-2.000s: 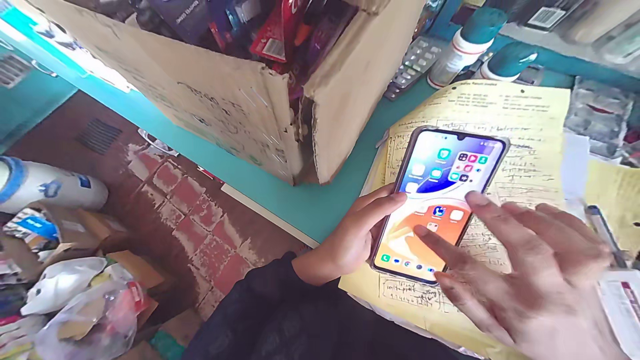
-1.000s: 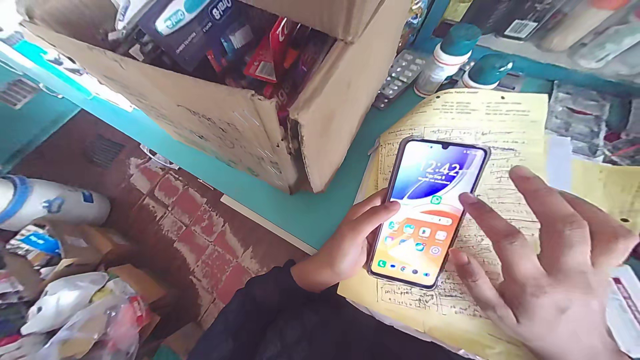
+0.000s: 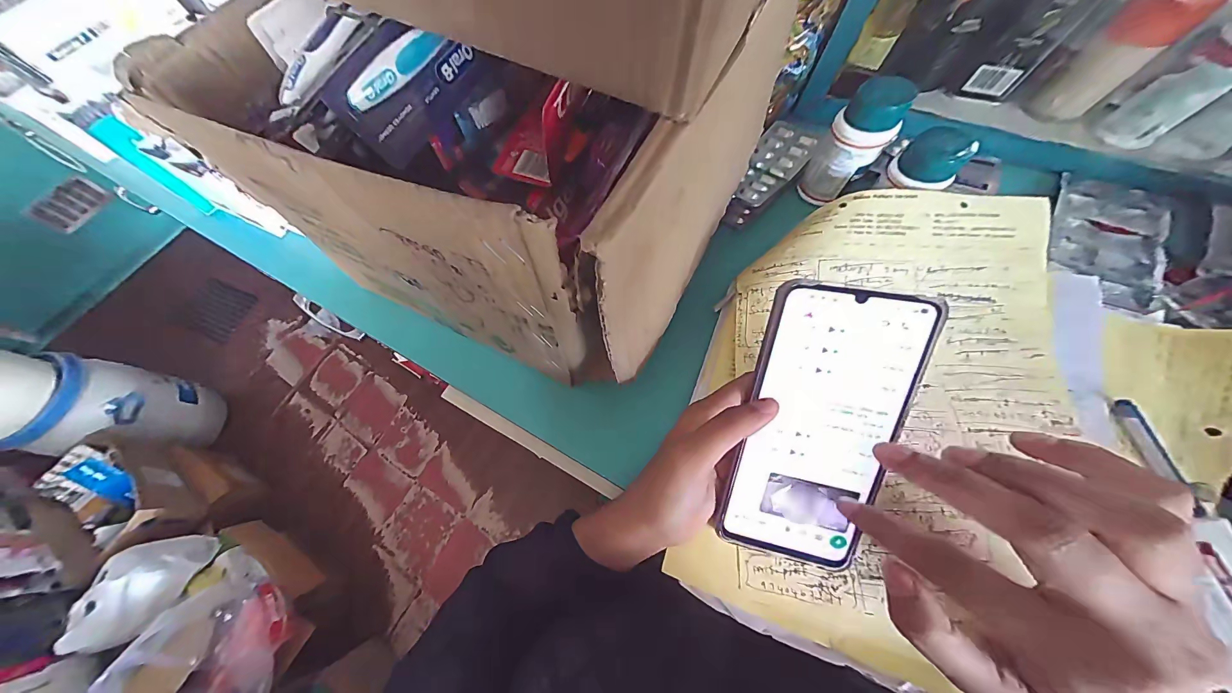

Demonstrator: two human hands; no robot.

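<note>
A smartphone [image 3: 828, 414] with a lit, mostly white screen is held upright in my left hand [image 3: 674, 472], its thumb along the left edge. Over the phone's lower right side reach the fingers of my right hand [image 3: 1049, 549], spread apart and holding nothing; two fingertips are at the screen's right edge. Whether they touch the glass I cannot tell. Beneath the phone lie yellow sheets of paper [image 3: 1001, 289] covered in handwriting.
A torn cardboard box [image 3: 452, 279] full of packaged goods stands on the teal counter [image 3: 510, 395]. Behind the papers are two teal-capped bottles [image 3: 852, 140], a calculator or keypad-like item [image 3: 775, 168] and foil packs [image 3: 1112, 231]. A pen [image 3: 1150, 438] lies at right. Bags and boxes [image 3: 144, 587] crowd the lower left.
The phone's screen has gone from a colourful home screen with app icons to a mostly white page with a picture near the bottom. My left hand still holds the phone.
</note>
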